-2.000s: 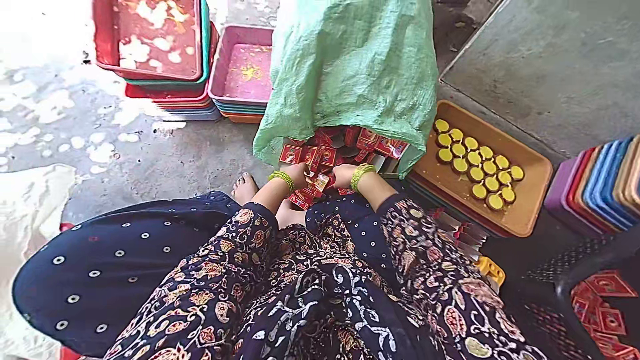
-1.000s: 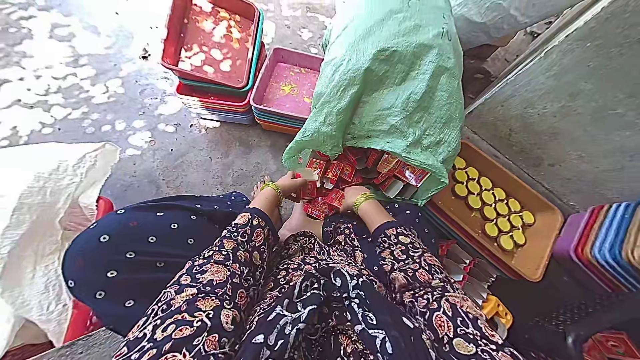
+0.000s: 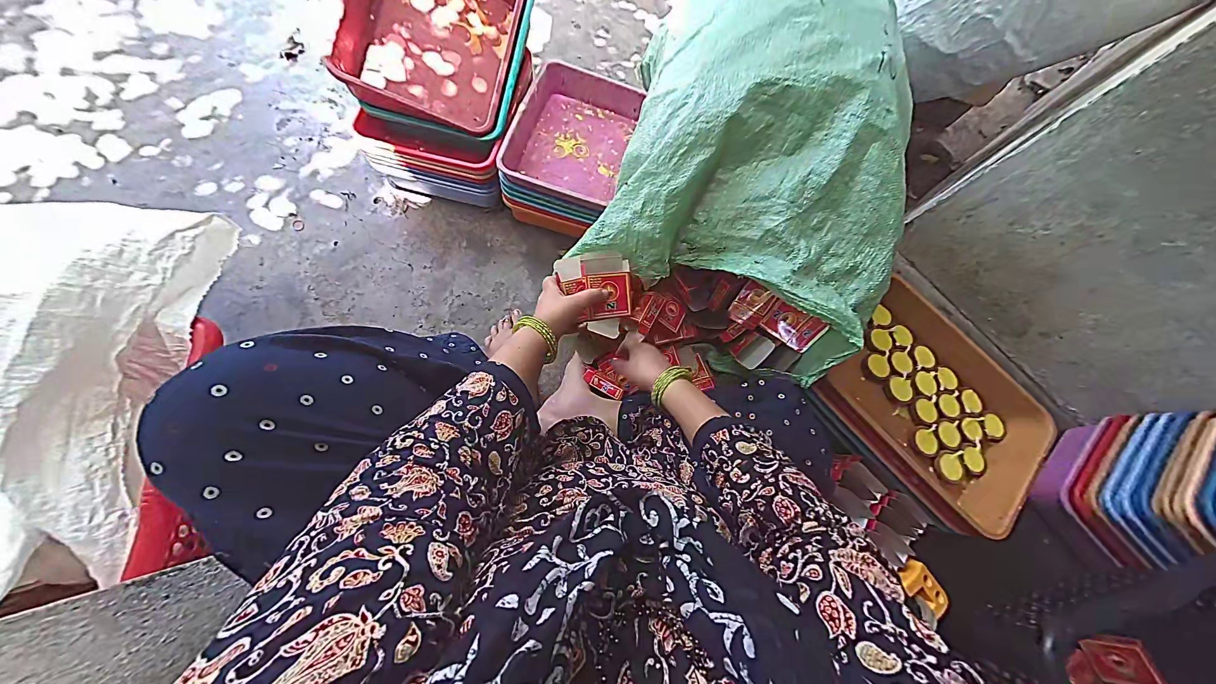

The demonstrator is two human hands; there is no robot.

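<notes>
My left hand [image 3: 568,306], with yellow-green bangles at the wrist, grips a red printed cardboard box [image 3: 608,293] with pale open flaps, which looks partly unfolded. My right hand [image 3: 642,363] is lower, among red cardboard boxes at the mouth of a green woven sack [image 3: 769,161]; its fingers are bent over a red piece, partly hidden. More red boxes [image 3: 665,313] spill from the sack, between my hands and my bare feet.
Stacked plastic trays [image 3: 427,104] and a pink tray [image 3: 570,133] stand beyond my left hand. At right, an orange-brown tray [image 3: 1021,446] holds several yellow-topped round pieces, near stacked coloured trays [image 3: 1130,484]. A white sack [image 3: 104,361] lies at left.
My left hand has lifted away from the pile with a red box, whose pale flaps now show. My right hand stays low by the boxes. The view has shifted left.
</notes>
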